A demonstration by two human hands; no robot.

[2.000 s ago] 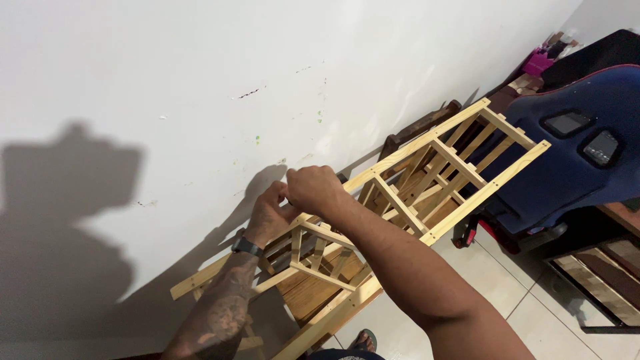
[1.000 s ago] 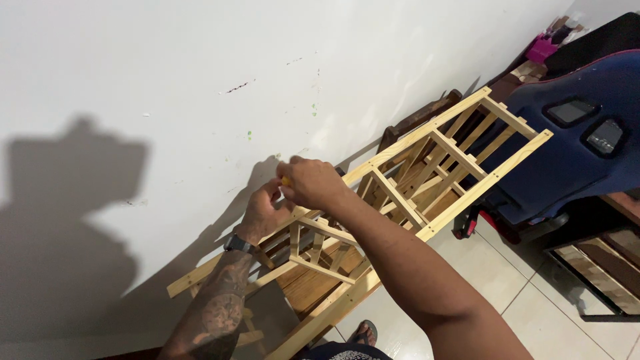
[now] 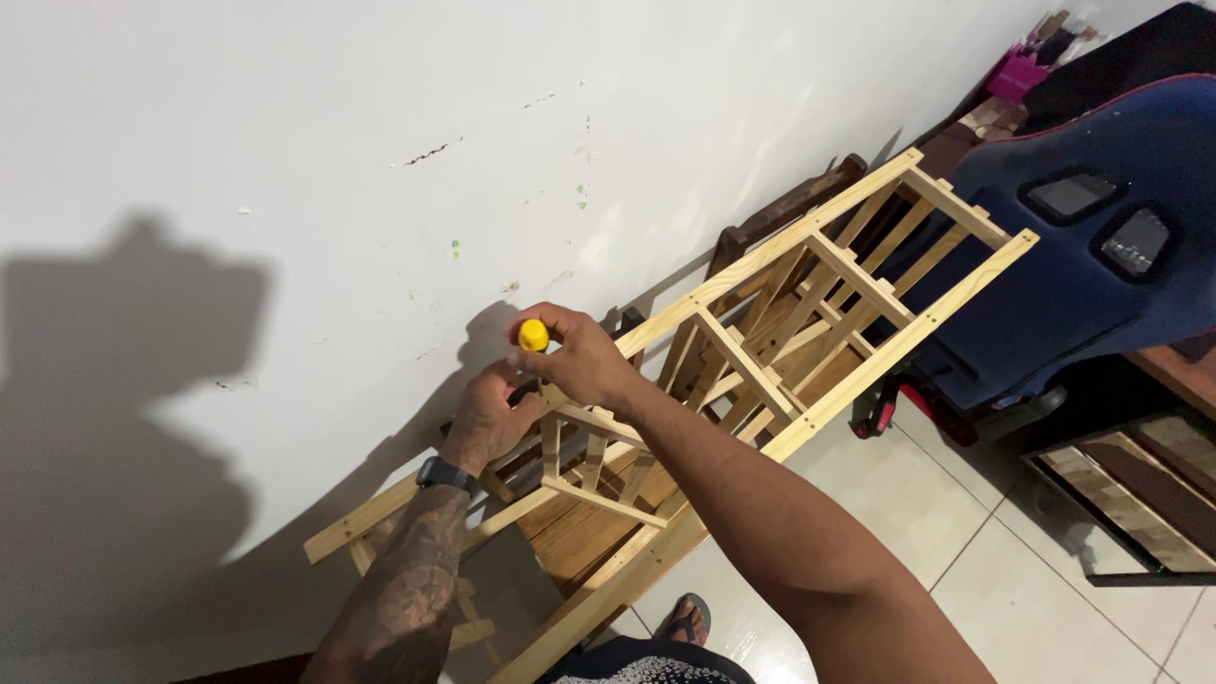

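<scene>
A light pine frame point(image 3: 750, 275) with slatted crosspieces stands along the wall and runs diagonally through the view. My right hand point(image 3: 579, 356) is closed around a screwdriver with a yellow handle end point(image 3: 534, 334), whose shaft points down at the frame's wall-side rail. Just below it, my left hand point(image 3: 496, 408), with a dark watch point(image 3: 446, 474) at the wrist, rests at that same rail, its thumb and fingers near the screwdriver's tip. Whether those fingers pinch a screw or only the wood is hidden.
The white wall point(image 3: 332, 123) lies close behind both hands. A dark wooden chair back point(image 3: 788, 214) stands between frame and wall. At the right are a blue chair point(image 3: 1073, 237) and a black metal rack point(image 3: 1130, 503). My sandalled foot point(image 3: 686, 619) is on the tiled floor point(image 3: 874, 532) beneath.
My right hand has turned on the screwdriver, and its yellow handle end shows far more plainly than before. My left hand has stayed at the rail.
</scene>
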